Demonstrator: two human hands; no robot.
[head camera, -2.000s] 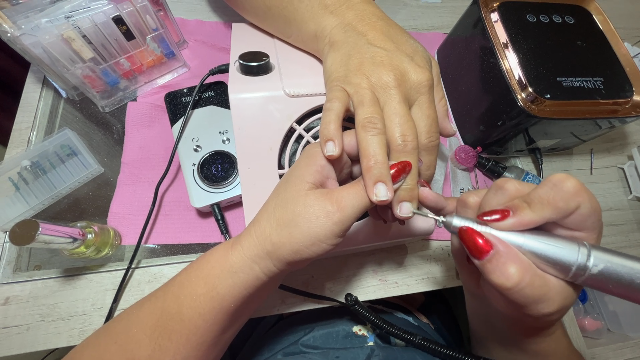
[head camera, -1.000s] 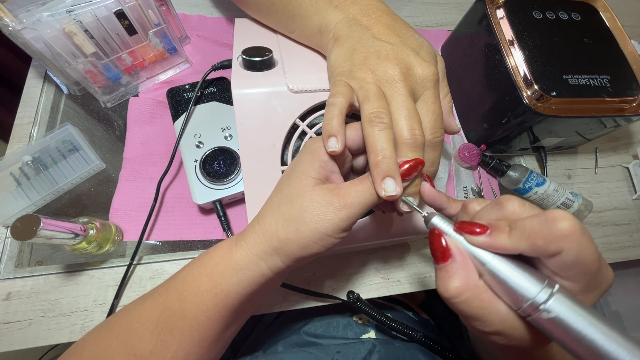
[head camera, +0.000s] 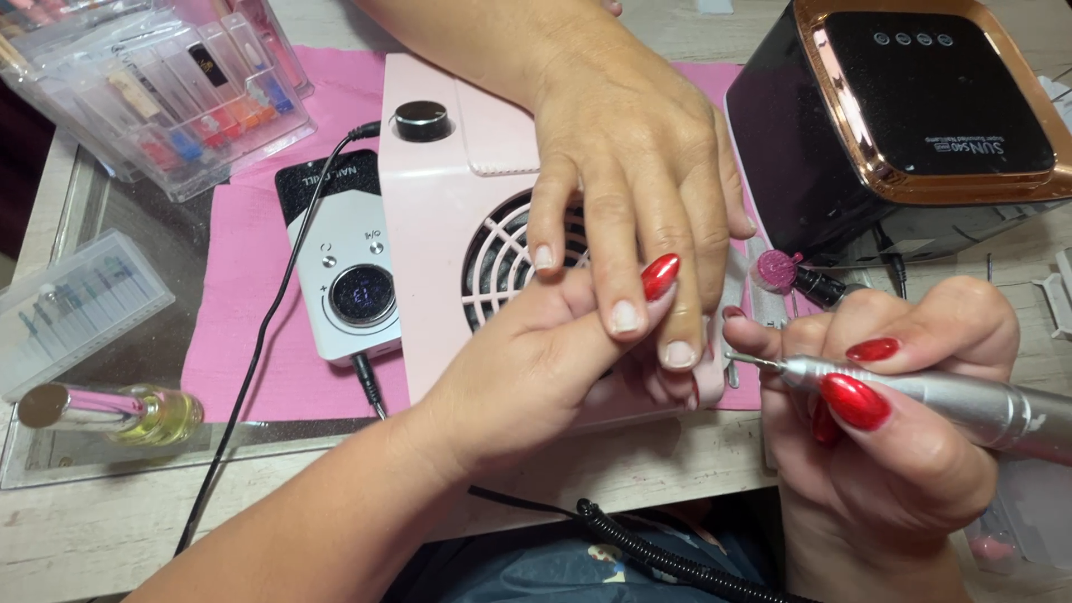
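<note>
My left hand (head camera: 536, 360), with red nails, holds the fingers of another person's hand (head camera: 641, 151) from below, its thumb across them. That hand lies palm down over a pink nail dust collector (head camera: 435, 218) with a round fan grille. In my right hand (head camera: 888, 402) is a silver nail drill handpiece (head camera: 963, 406), held like a pen. Its thin metal bit (head camera: 754, 360) points left, a little to the right of the person's fingertips and apart from the nails. The fingers of my left hand beneath the person's hand are partly hidden.
A nail drill control unit (head camera: 347, 268) lies left of the collector on a pink towel (head camera: 239, 310). Further left are a clear case of drill bits (head camera: 79, 310), an oil bottle (head camera: 113, 414) and a clear organizer (head camera: 193, 109). A nail lamp (head camera: 913, 109) stands at the right. A coiled cord (head camera: 662, 565) crosses below.
The drill in my right hand has moved right, away from the person's fingertips. The person's fingers have shifted in my left hand's hold, and more fingertips show than one second ago.
</note>
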